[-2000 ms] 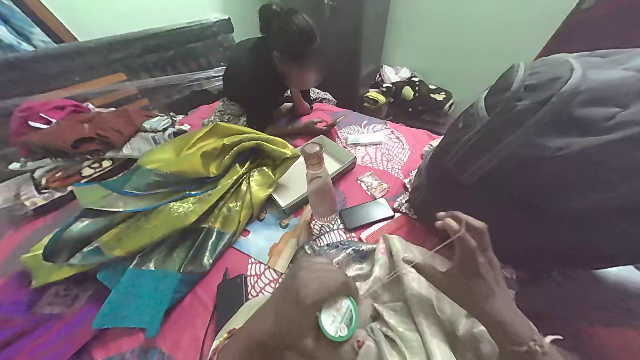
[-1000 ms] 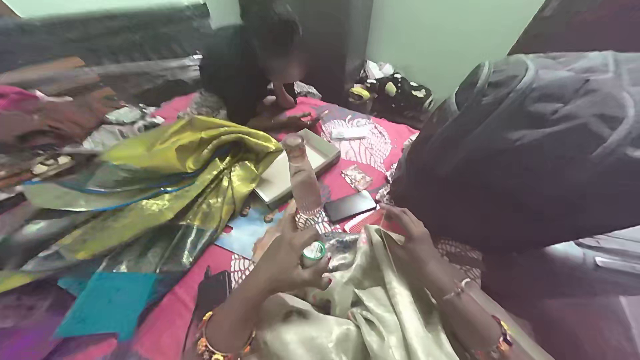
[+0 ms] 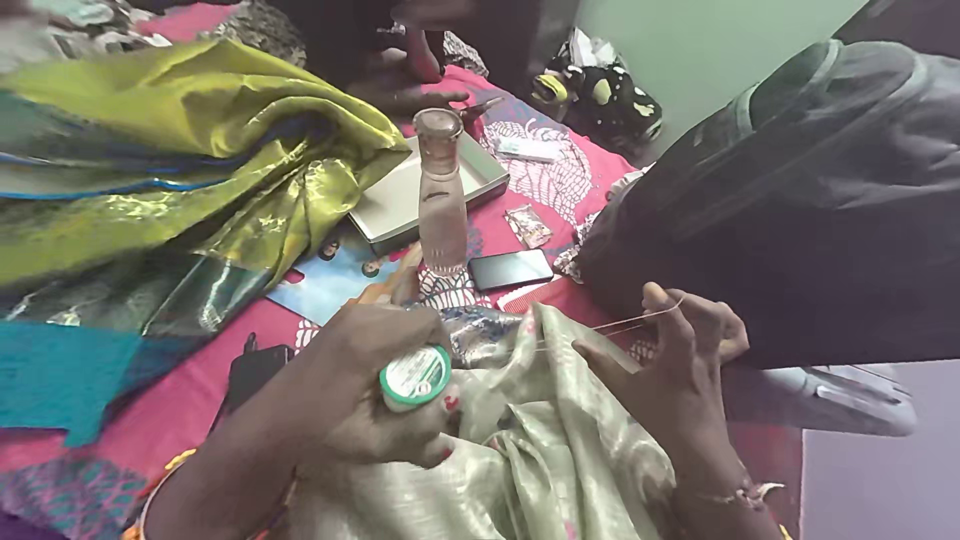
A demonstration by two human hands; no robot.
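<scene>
My left hand [image 3: 375, 382] is closed around a thread spool [image 3: 415, 375] whose round end has a green rim and bears writing. Pale, shiny cloth [image 3: 540, 427] lies in folds below and between my hands. On the right, my right hand [image 3: 675, 360] has its fingers raised and spread, with a thin thread [image 3: 637, 321] looped over a fingertip and running left toward the cloth. Whether the left fingers also pinch the cloth cannot be told.
A clear bottle [image 3: 441, 202] stands beyond my hands, before an open box [image 3: 487, 176]. Near it lie a phone [image 3: 511, 270], a red comb [image 3: 525, 295] and a small packet [image 3: 528, 226]. Yellow-green cloth [image 3: 225, 127] spreads left; a dark bag [image 3: 810, 202] rises right. Another person's hand [image 3: 405, 90] is at the top.
My right hand has lifted from the cloth, where it was a second ago, and its fingers have spread with the thread. The spool stays in my left hand.
</scene>
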